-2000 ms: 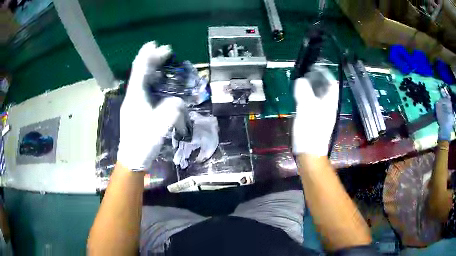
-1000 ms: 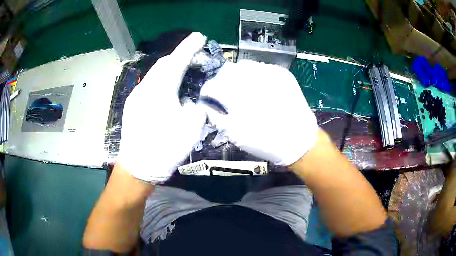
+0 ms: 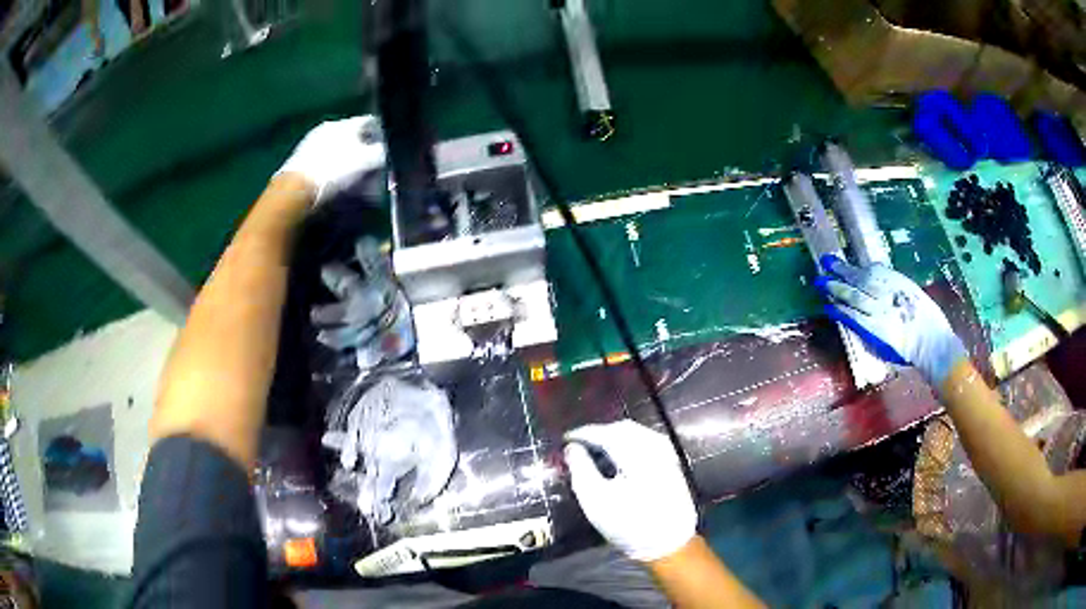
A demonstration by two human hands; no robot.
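Observation:
My left hand (image 3: 338, 157), white-gloved, is stretched out at the back left beside the blurred black electric screwdriver (image 3: 405, 95); whether it grips anything cannot be told. My right hand (image 3: 634, 490), white-gloved, is low at the front edge of the bench with curled fingers. A dark spot shows between its thumb and fingers; I cannot tell if it is a held part. The grey screw feeder (image 3: 470, 256) stands between the hands, further back. Crumpled grey spare gloves (image 3: 393, 443) lie left of and in front of it.
A neighbour's blue-and-white gloved hand (image 3: 893, 315) is on the silver profiles (image 3: 855, 202) at right. The screwdriver cable (image 3: 572, 226) slants across the bench. Small black parts (image 3: 991, 220) and blue bundles (image 3: 971, 129) are far right. A white board (image 3: 131, 393) is at left.
My hands were close together over the bench; now the left has moved back and up, the right down to the front edge. The neighbour's hand has come onto the profiles. The view has shifted.

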